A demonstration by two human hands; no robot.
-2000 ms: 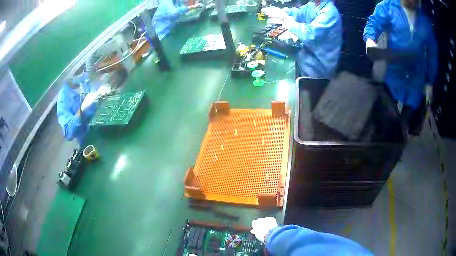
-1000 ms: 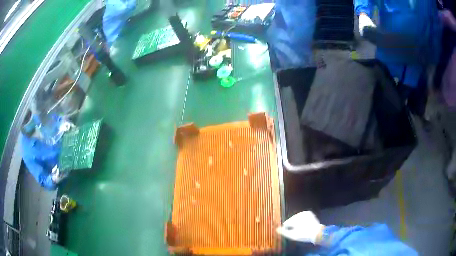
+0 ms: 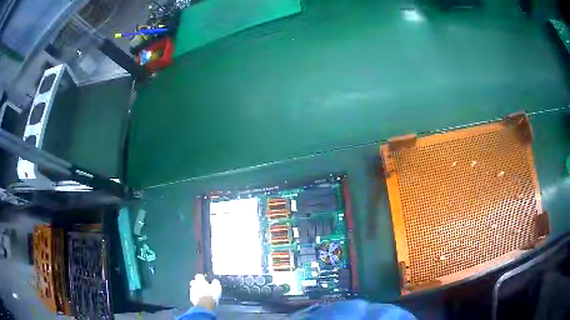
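Observation:
A green circuit board [image 3: 315,232] lies component side up in a dark carrier with reddish-brown side edges [image 3: 352,250], in front of me. It has a bright white heatsink block [image 3: 235,236], copper-orange coils [image 3: 280,234] and dark round capacitors [image 3: 253,287] along the near edge. My left hand [image 3: 205,290], in a white glove, is at the carrier's near left corner; its fingers look bent, but whether they grip is unclear. My right hand is out of view; a blue sleeve [image 3: 353,310] shows at the bottom edge.
An orange ridged tray [image 3: 462,209] with raised corners lies right of the board. Orange and dark pallets [image 3: 89,272] stand lower left. Green strips [image 3: 129,249] lie left of the carrier. A white blower [image 3: 40,115], red tool box [image 3: 156,55] and green mat [image 3: 234,22] are farther left and back.
The view has swung left, bringing the board, carrier and pallets into view; the tray now appears at right. My left hand has appeared, and my right hand has gone out of view.

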